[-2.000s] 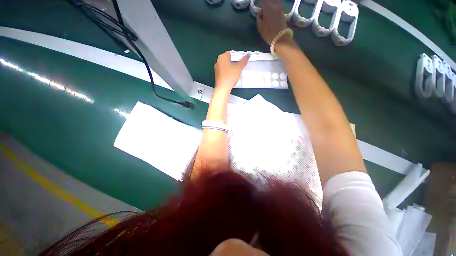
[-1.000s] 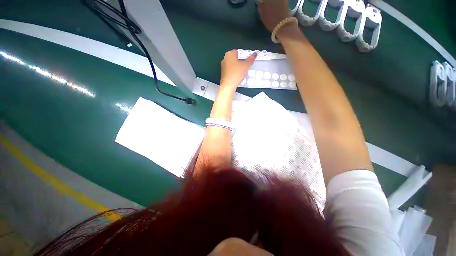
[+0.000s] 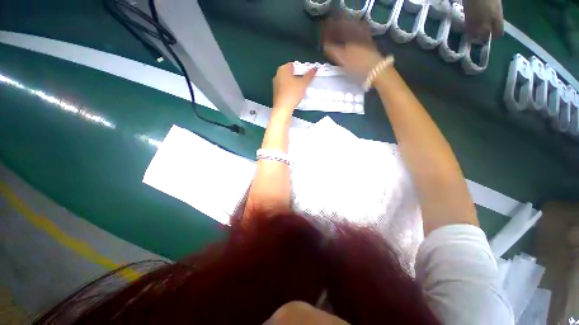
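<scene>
My left hand point(image 3: 293, 87) holds the left end of a white sticker sheet point(image 3: 333, 96) with rows of round adhesive dots, over the dark green belt. The sheet's top edge is curled. My right hand point(image 3: 348, 46) is blurred, just above the sheet and below the row of units; whether it holds a dot cannot be seen. White-grey loop-shaped plastic units point(image 3: 403, 24) stand in a row at the top of the view.
Another person's hand point(image 3: 484, 18) is at the right end of the row. More units point(image 3: 543, 89) stand at right. A grey post point(image 3: 197, 57) with a black cable point(image 3: 190, 89) is at left. White sheets point(image 3: 200, 172) and curled sheets point(image 3: 517, 232) lie on the worktop.
My right hand has come down from the row of units toward the sheet. Another person's hand has appeared at top right. More units show at right. My left hand still holds the sheet.
</scene>
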